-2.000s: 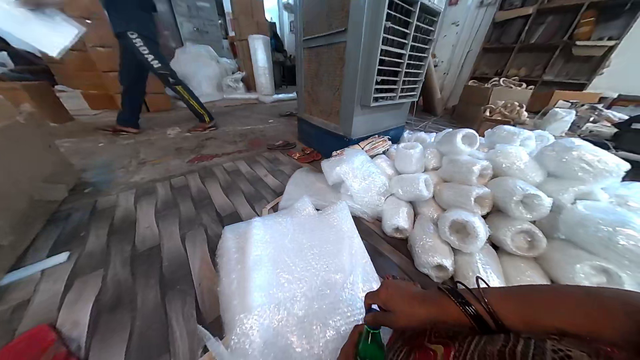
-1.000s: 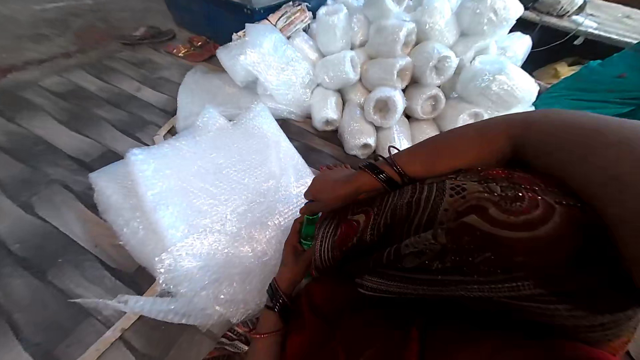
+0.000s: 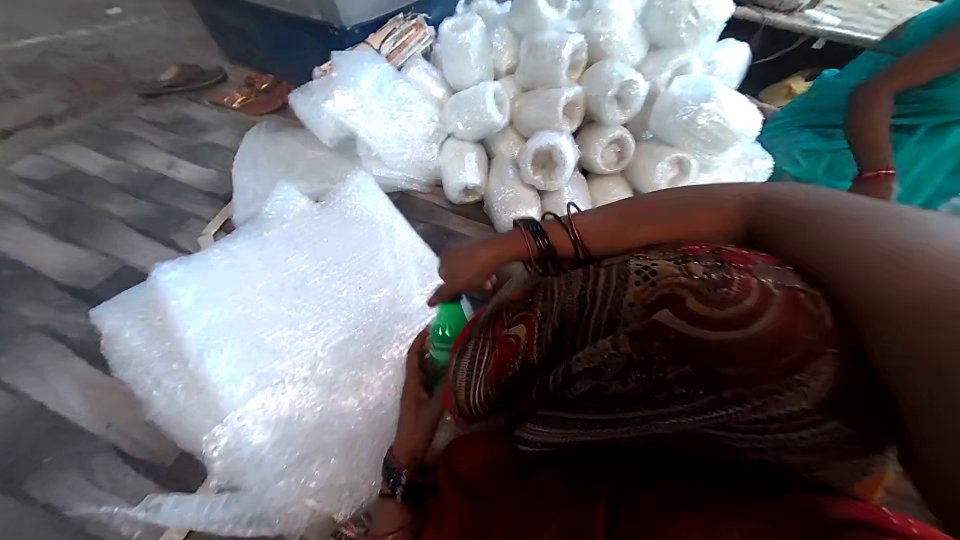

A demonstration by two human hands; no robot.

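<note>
A green bottle (image 3: 448, 328) stands roughly upright beside a knee covered in patterned cloth. My left hand (image 3: 420, 386) is around its lower part. Over the bottle's top is my right hand (image 3: 474, 266), fingers bent down; whether it grips the top cannot be told. Sheets of clear bubble wrap (image 3: 300, 300) lie in a loose stack just left of both hands, with a ragged strip trailing at the lower left. The bottle's base is hidden by my left hand and the cloth.
Behind the hands is a pile of rounded, bubble-wrapped items (image 3: 549, 160), with more crumpled bubble wrap (image 3: 375, 112) beside it. Sandals (image 3: 251, 94) lie near a blue base (image 3: 277, 37). Another person's arm (image 3: 870, 127) shows at the right, over teal cloth.
The view has swung down toward the lap since the earliest frame. More of the green bottle shows now than a second ago, with my right hand above it.
</note>
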